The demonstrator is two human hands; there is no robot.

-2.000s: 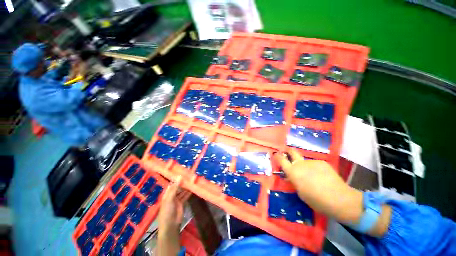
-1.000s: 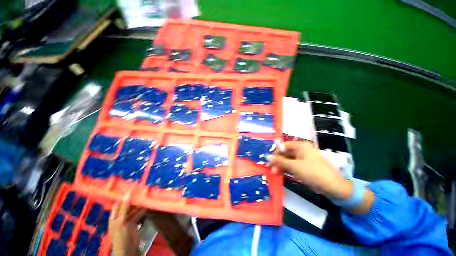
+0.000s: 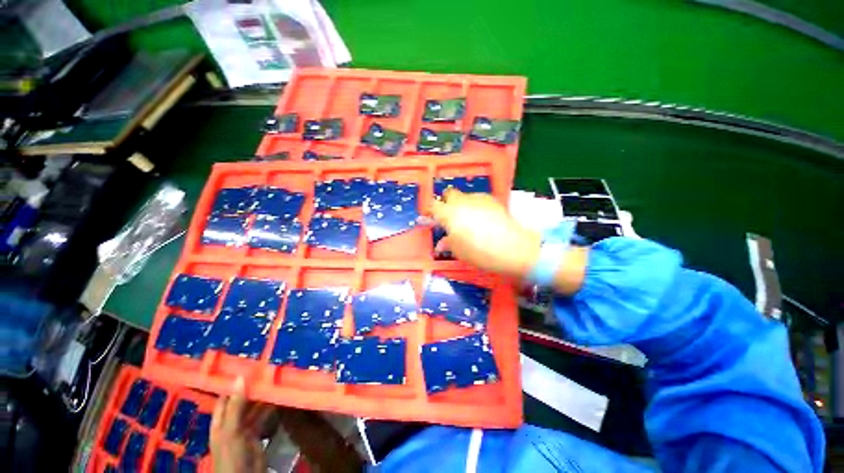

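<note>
A salmon-red compartment tray [image 3: 319, 403] lies tilted in front of me, with blue circuit boards [image 3: 371, 360] in both rows of pockets, some overlapping. My right hand [image 3: 486, 236], with a pale blue wrist band, reaches over the upper right pocket. Its fingertips are at the boards there and partly cover them; whether they grip one is unclear. Two boards [image 3: 459, 361] lie in the lower right pocket. My left hand [image 3: 242, 432] holds the tray's front edge at the lower left, its fingers partly hidden under the tray.
Another red tray [image 3: 310, 90] behind holds greenish assembled boards [image 3: 379, 104]. A lower red tray [image 3: 162, 453] with blue boards is at bottom left. Right of the tray are black pieces on a backing sheet [image 3: 585, 199] and a white strip [image 3: 564, 392]. Clear plastic bags [image 3: 139, 226] lie left.
My right hand has moved from the lower right pocket up to the upper right one. The upper board in the lower right pocket now lies lower and at a slant. My left hand stays at the tray edge.
</note>
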